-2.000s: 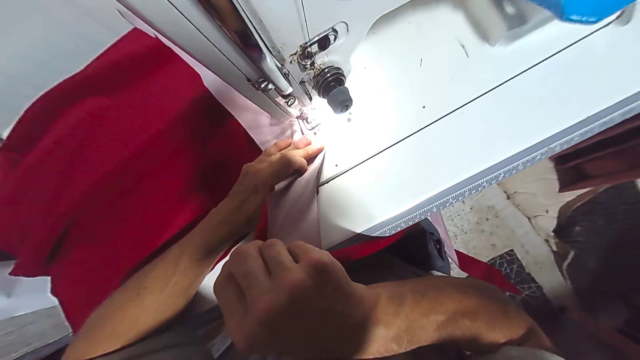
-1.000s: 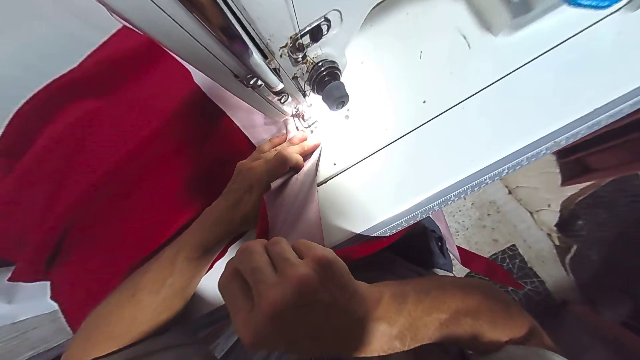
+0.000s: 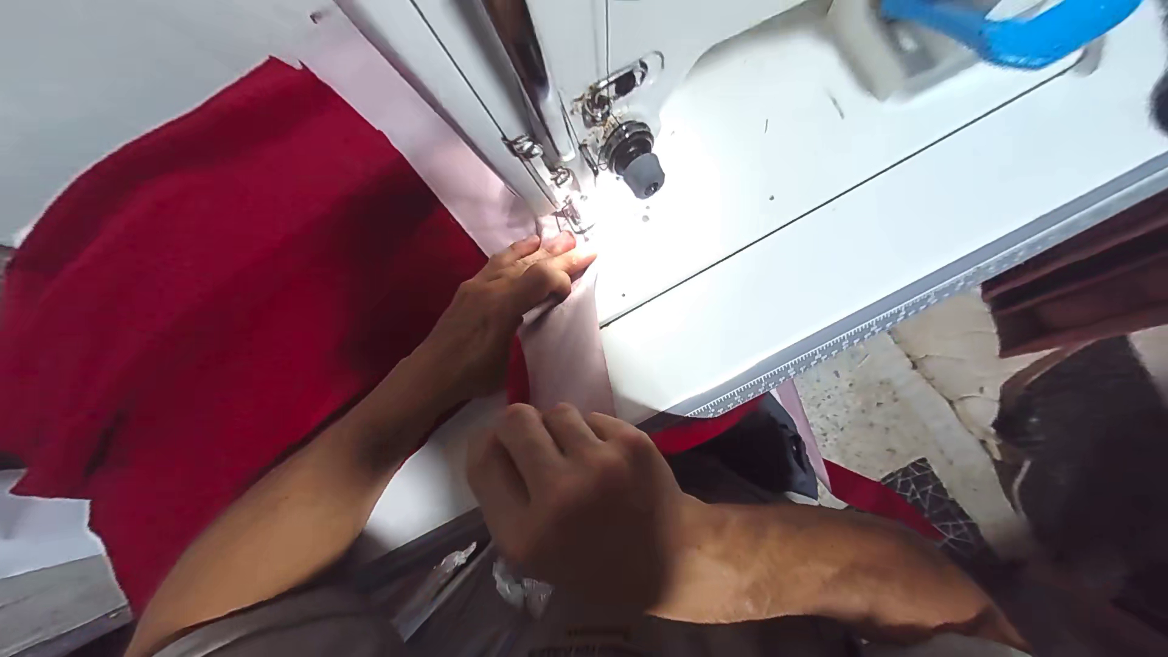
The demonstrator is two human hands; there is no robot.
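My left hand (image 3: 516, 297) presses the pale pink fabric strip (image 3: 570, 351) flat, its fingertips just in front of the lit presser foot (image 3: 573, 216) of a white sewing machine (image 3: 438, 64). Close to my body, my right hand (image 3: 579, 493) is closed on the lower end of that strip. Red fabric (image 3: 228, 274) spreads over the left side under my left forearm, bordered by pink strip that runs up behind the machine's head. The needle is lost in the glare. A black knob (image 3: 639, 164) juts out beside the presser foot.
The white table (image 3: 867, 237) has a measuring tape (image 3: 821, 351) along its front edge. A blue curved object (image 3: 1031, 36) lies at the upper right. Red and pink fabric (image 3: 876, 497) hangs below the edge, above a stone-like floor (image 3: 858, 411).
Both hands keep nearly the same places on the strip. The view has shifted slightly, and more of the blue object shows than one second ago.
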